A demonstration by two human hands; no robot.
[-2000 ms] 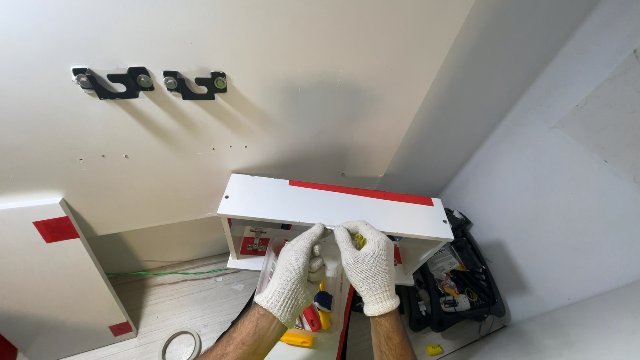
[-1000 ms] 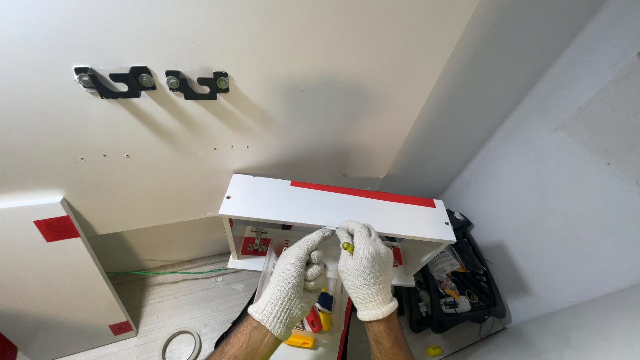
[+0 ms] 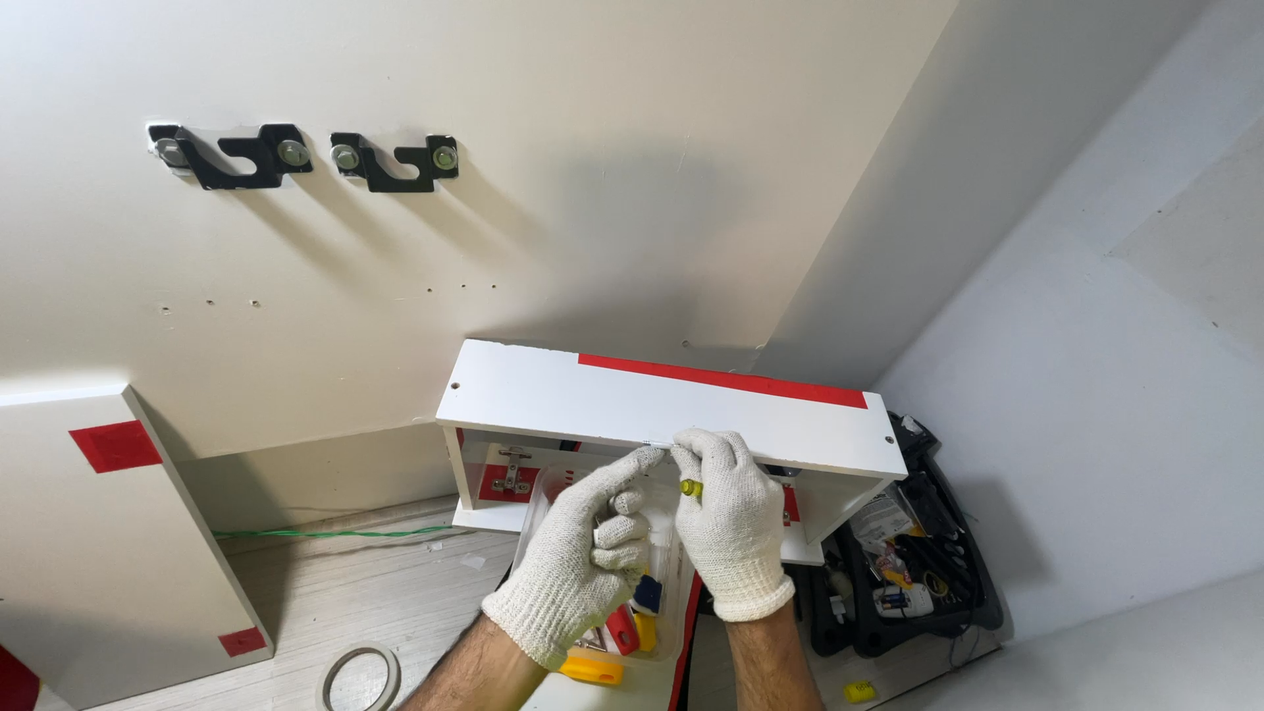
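Note:
Both hands wear white knitted gloves. My left hand [image 3: 592, 553] has its index fingertip at the front edge of a white cabinet box [image 3: 642, 400] with red tape along its top; its other fingers are curled, and what they may hold is hidden. Close beside it, my right hand [image 3: 731, 513] is closed around a small yellow-green tool handle [image 3: 690, 488], its fingertips at the same edge. A small whitish piece seems to lie between the fingertips, too small to name. Below the hands is a clear plastic tray [image 3: 681, 632] with red, yellow and blue-handled things.
Two black metal brackets [image 3: 237, 163] are bolted to the wall panel. A white board [image 3: 89, 533] with red tape leans at left. A roll of tape [image 3: 357, 681] lies on the floor. An open black toolbox [image 3: 918, 563] stands at right. A metal hinge [image 3: 511, 472] shows inside the box.
My right hand has shifted slightly against the cabinet edge, and the yellow-green handle has turned in its grip. My left hand stays almost in place.

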